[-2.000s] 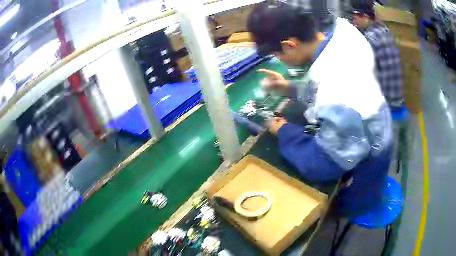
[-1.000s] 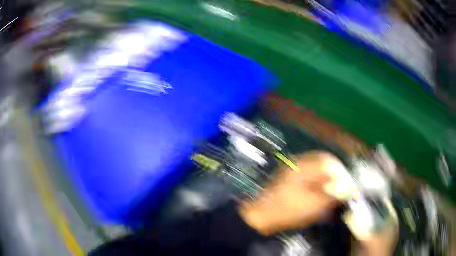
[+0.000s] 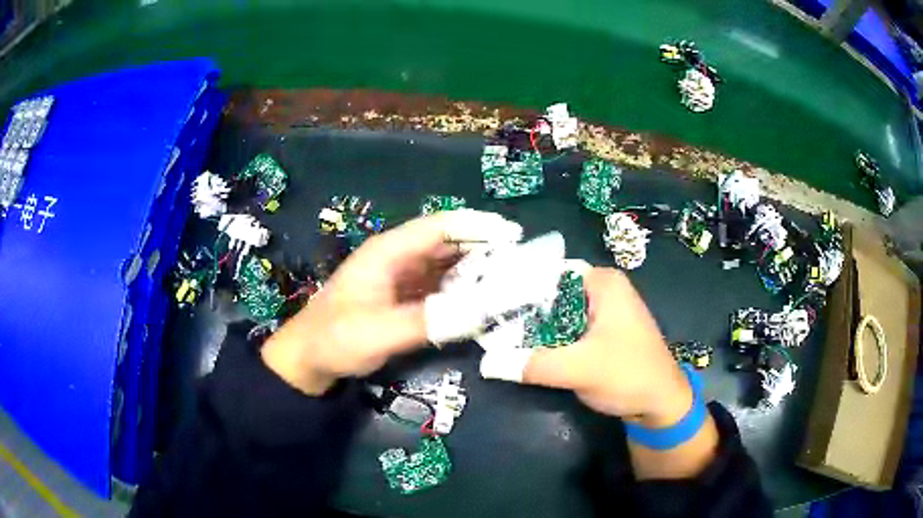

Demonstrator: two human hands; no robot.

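My left hand [image 3: 369,293], with white covers on thumb and fingertips, holds a white plastic part [image 3: 511,278] in front of me; the part is blurred. My right hand [image 3: 607,349], with a blue wrist band and white finger covers, holds a green circuit board [image 3: 562,312] against the white part's right side. The hands nearly meet above the dark bench mat. The fingers and covers hide the edges of both parts, and I cannot tell whether they are joined.
Wired board assemblies lie on the mat at left [image 3: 243,233], front [image 3: 417,465], back [image 3: 513,170] and right [image 3: 769,329]. A blue corrugated sheet [image 3: 91,293] is at left. A carton tray [image 3: 860,425] with a cream ring [image 3: 870,354] is at right. The green belt [image 3: 455,56] carries two assemblies.
The view has swung from the neighbouring worker and belt down to my bench. My hands are now centred, holding the white part and green board together.
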